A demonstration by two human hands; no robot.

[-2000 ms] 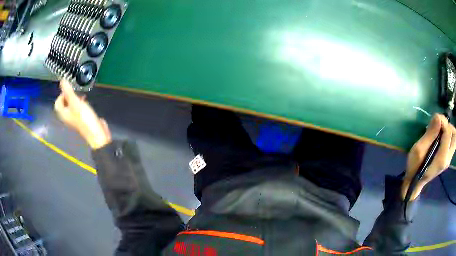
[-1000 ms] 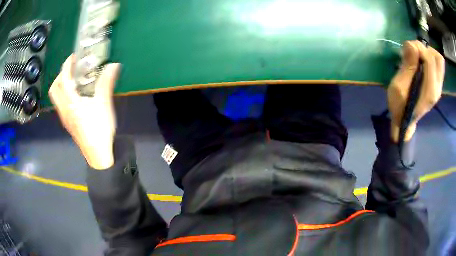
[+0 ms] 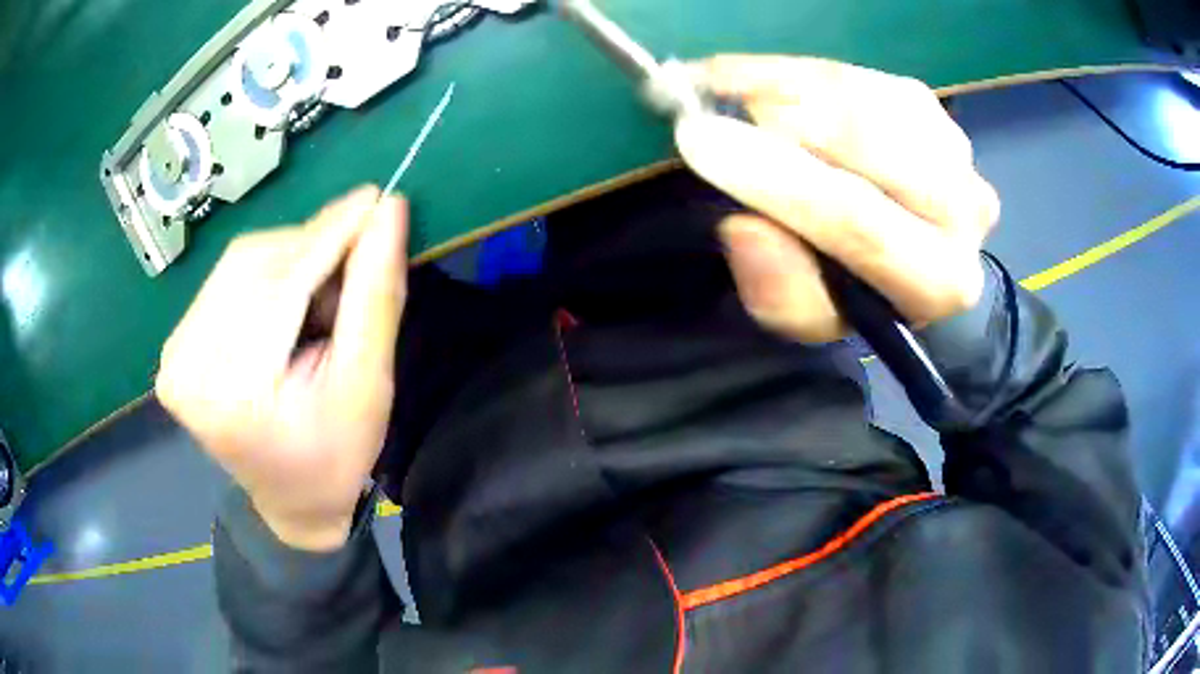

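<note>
A silver-white bracket assembly with a wavy edge, holes and round pale discs lies on the green mat at the upper left, cut off by the top edge. My left hand is just below it, fingertips pinching a thin silvery solder wire that points up and right. My right hand grips the soldering iron, its silver barrel pointing up and left and its black handle under my palm. The iron's tip is near the top edge and hard to see.
The green mat's brown edge runs across in front of me. A black cord loops at the right. A dark object is at the top right. A round dark part shows at the left edge. A blue stool stands on the floor.
The bracket assembly, carried by my left hand a second ago, now lies on the mat. My left hand has let it go and pinches solder wire. My right hand has moved left with the iron.
</note>
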